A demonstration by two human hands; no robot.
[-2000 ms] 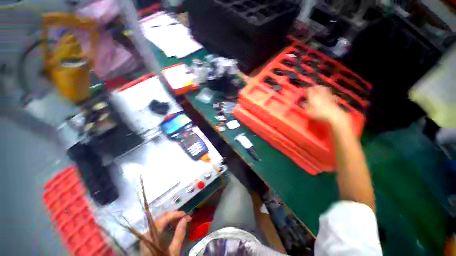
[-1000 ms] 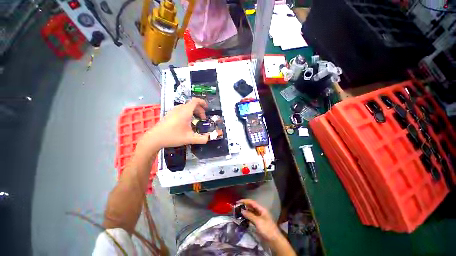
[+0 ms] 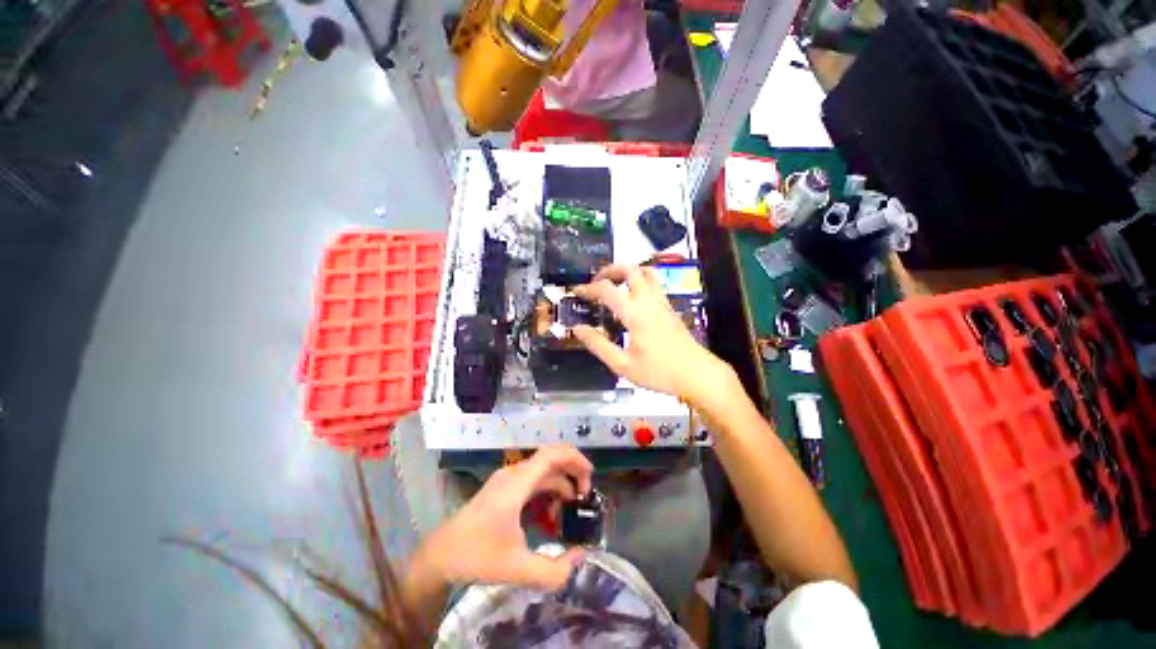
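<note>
A press fixture [image 3: 550, 325] with orange-brown nest and pale pads sits on the white press table. My right hand [image 3: 647, 332] reaches over it from the right, fingertips and thumb on either side of a dark square watch unit [image 3: 578, 312] in the nest. My left hand [image 3: 501, 522] is low in front of the table, holding a second dark watch unit [image 3: 583, 517] between curled fingers and thumb. The handheld tester [image 3: 678, 276] lies right of the fixture, mostly hidden by my right hand and forearm.
The yellow press cylinder [image 3: 507, 70] hangs at the back. A red button [image 3: 643, 436] is on the table's front edge. Red trays [image 3: 1001, 469] holding watches stand on the right green bench; more red trays [image 3: 380, 336] are at left. A person in pink [image 3: 609, 57] is behind.
My left hand has moved from the fixture down to the lap area and now holds a watch unit. My right hand has moved from the lap up to the fixture. The view has shifted.
</note>
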